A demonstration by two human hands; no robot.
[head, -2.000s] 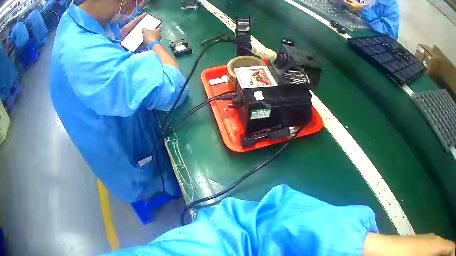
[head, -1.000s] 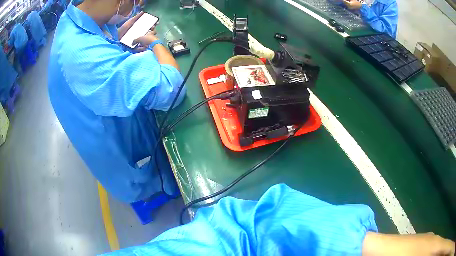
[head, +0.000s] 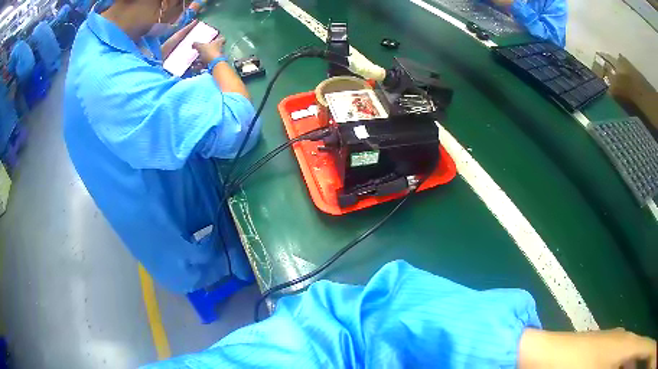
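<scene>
My left hand (head: 606, 350) shows at the bottom right corner, cut off by the picture's edge. Its blue sleeve runs along the bottom. The fingers are mostly out of the picture, and a small dark patch shows by them at the edge; what it is cannot be told. My right hand is not in view. Nearest in front, a red tray (head: 322, 193) lies on the green bench (head: 288, 241). It holds a black box (head: 389, 155) with cables, a tan roll (head: 328, 88) and a printed card (head: 356, 106) on top.
A person in a blue smock (head: 155, 130) stands at the left, holding a white sheet or device (head: 190, 49). A black cable (head: 339, 254) crosses the bench. A white strip (head: 505, 215) borders the green belt, which carries a small black unit (head: 389, 43). Black gridded trays (head: 552, 72) lie beyond.
The view has shifted slightly, so the tray and box sit a little farther left. The small black unit has moved left along the belt. The other person's white item is lower and more tilted.
</scene>
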